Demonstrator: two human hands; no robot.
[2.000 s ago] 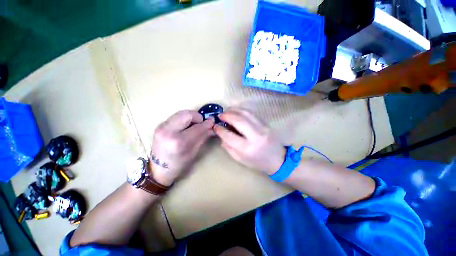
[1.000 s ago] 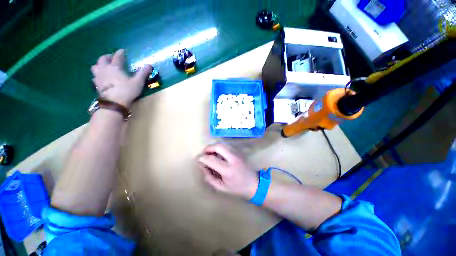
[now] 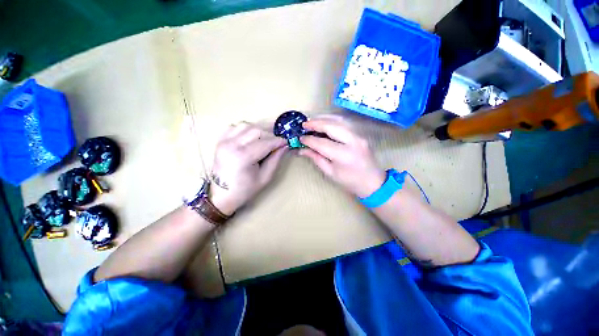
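Observation:
A small black round unit point(image 3: 289, 123) with silvery details and a green patch on its near side is held between my fingertips just above the cardboard mat point(image 3: 282, 236). My left hand point(image 3: 242, 163) grips its left and near edge. My right hand point(image 3: 341, 152) grips its right side, thumb and fingers together at the green patch. The fingertips hide part of the unit, and I cannot tell if a small part is between them. A blue strap is on my right wrist, a brown-strapped watch on my left.
Several round units point(image 3: 98, 155) with orange-gold parts lie at left beside a blue bin point(image 3: 36, 131). A blue bin point(image 3: 425, 79) of white pieces stands beyond my right hand. An orange screwdriver point(image 3: 519, 111) hangs at right before a pale box point(image 3: 519, 56).
My left hand has come back from the far left of the bench to the middle, and both hands now hold a round unit. The view has shifted back down to the mat.

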